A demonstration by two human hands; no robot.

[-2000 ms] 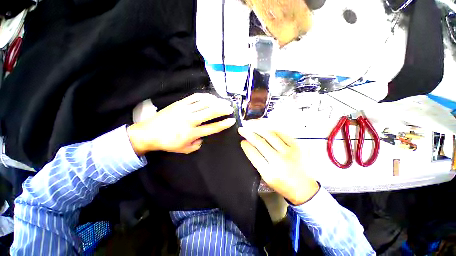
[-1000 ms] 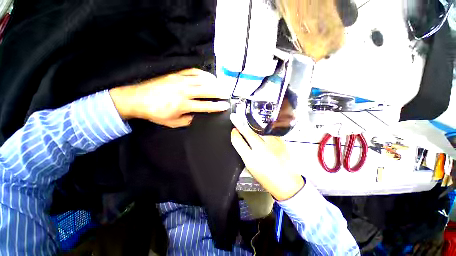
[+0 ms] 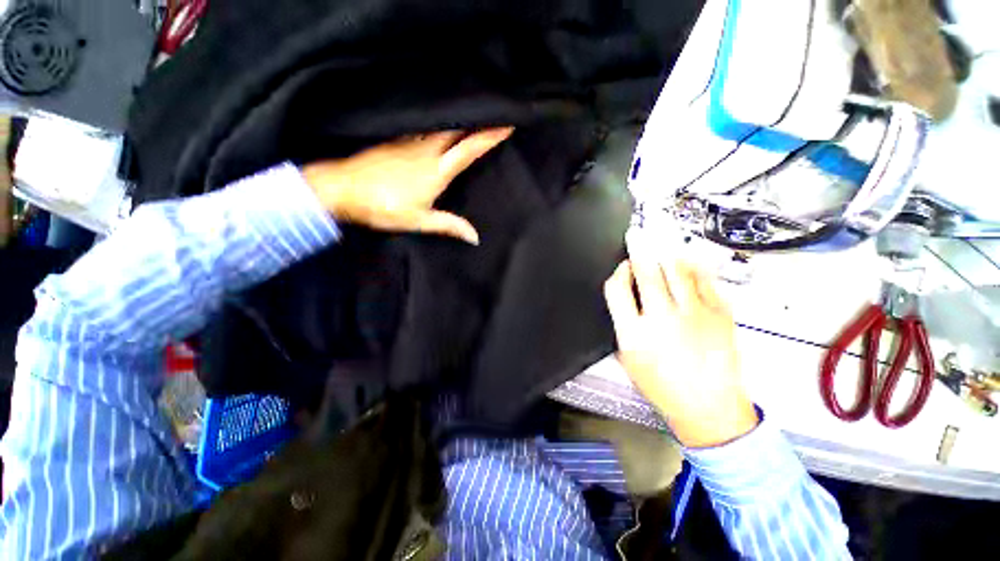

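Note:
A large black cloth (image 3: 439, 296) covers the left and centre and hangs over the table's front edge. My left hand (image 3: 411, 184) lies on the cloth, palm down, thumb and fingers apart. My right hand (image 3: 685, 340) is at the cloth's right edge near the needle area, with its fingers bent; its fingertips are bright and blurred, so whether they pinch the cloth cannot be told. The white sewing machine head (image 3: 757, 66) with a blue stripe stands above. The presser foot area (image 3: 685, 214) is just beyond my right fingertips.
Red-handled scissors (image 3: 879, 367) lie right of my right hand. Brassy bits (image 3: 970, 384) and a small tan piece (image 3: 947, 443) lie near them. A tan block (image 3: 908, 55) sits on the machine. A blue basket (image 3: 243, 425) is below left. Other red handles (image 3: 181, 24) show at top left.
The view has shifted left, so the machine and scissors appear farther right. My left hand has moved away from the presser foot and its fingers have spread. My right hand stays near the foot.

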